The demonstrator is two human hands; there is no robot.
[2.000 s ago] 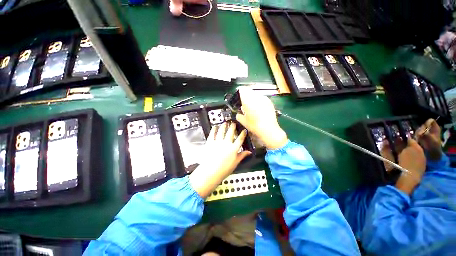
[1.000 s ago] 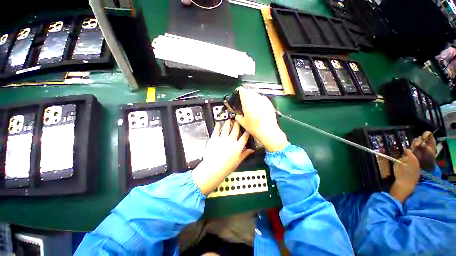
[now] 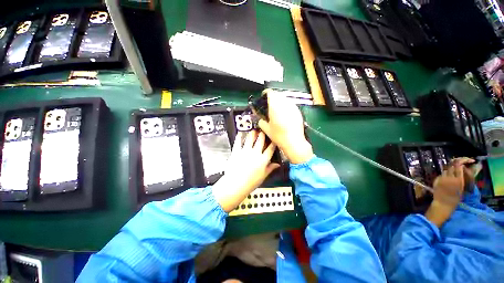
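Note:
A black foam tray (image 3: 134,160) holds phone units in a row; two to the left, one a phone unit (image 3: 161,157) with a bright panel, show fully. My left hand (image 3: 248,166) lies spread, fingers on the third phone unit, just below its camera lens cluster (image 3: 243,121). My right hand (image 3: 283,124) is closed around a dark air blow gun (image 3: 261,106) above that cluster; the gun's tip is hard to make out. A thin pale air hose (image 3: 359,156) runs right from it. An adhesive dot strip (image 3: 267,200) lies at the near table edge, partly under my left wrist.
Another foam tray (image 3: 96,160) is at left. White spare sheets (image 3: 224,57) lie on a black block beyond. A metal upright (image 3: 128,47) stands at back left. More phone trays (image 3: 362,109) and an empty tray (image 3: 348,36) are at back right. Another person's hands (image 3: 450,185) work at right.
The view has shifted slightly. My two hands stay at the same phone, with little movement. The other person's hands at right have moved a little.

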